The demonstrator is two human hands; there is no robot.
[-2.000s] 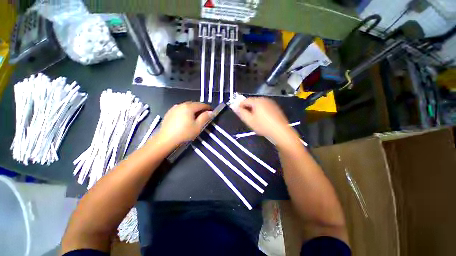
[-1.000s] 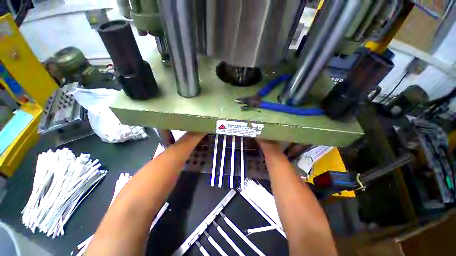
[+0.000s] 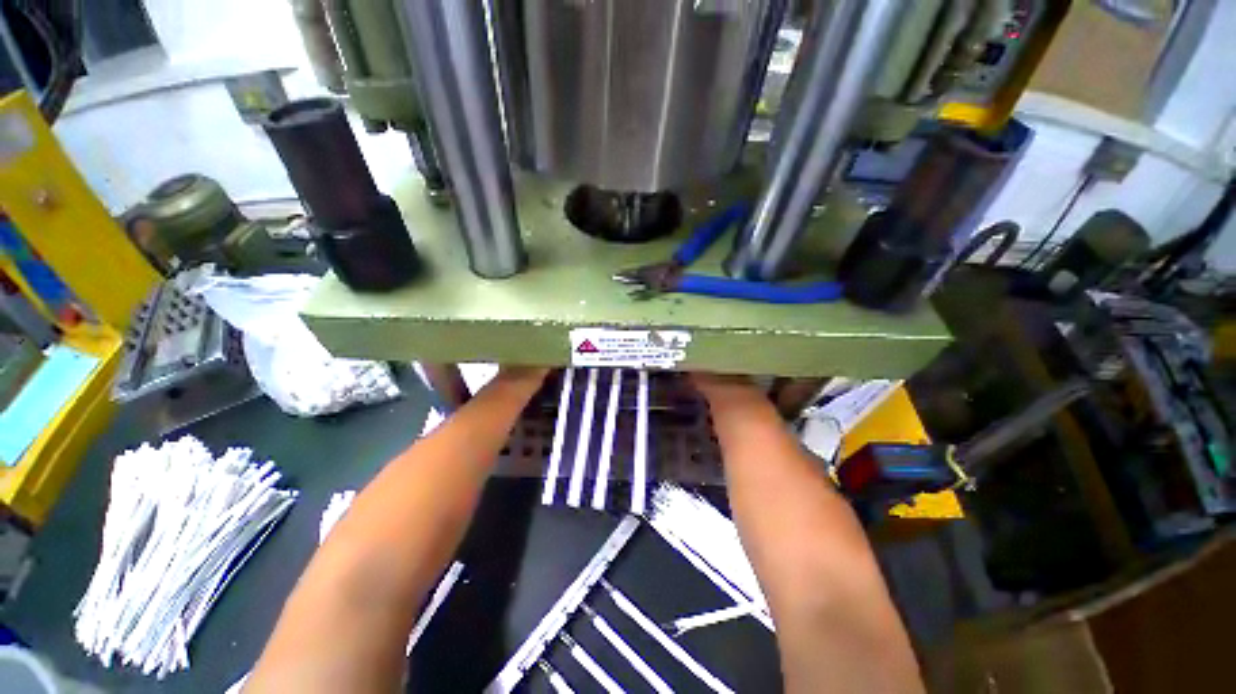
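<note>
Both my forearms reach forward under the pale-green upper platen point(image 3: 461, 332). My left hand and my right hand are hidden beneath it, so what they hold cannot be seen. Four white leads point(image 3: 605, 441) hang out toward me from under the platen, between my wrists. The silver loading bar point(image 3: 569, 603) lies diagonally on the black table top point(image 3: 495, 542), with several white leads point(image 3: 657, 626) along its right side. More loose white leads point(image 3: 712, 536) lie in a fan beside my right forearm.
A large white lead bundle point(image 3: 176, 556) lies at left, a bag of white parts point(image 3: 305, 359) behind it. Blue-handled nippers point(image 3: 732, 285) lie on the platen between the chrome tie bars point(image 3: 468, 149). An open cardboard box point(image 3: 1017, 658) is lower right, a yellow piece point(image 3: 888, 414) right of the mould.
My hands have left the loading bar on the table and gone forward under the platen. The view has tilted up to the press. Over the last second the arms have barely moved.
</note>
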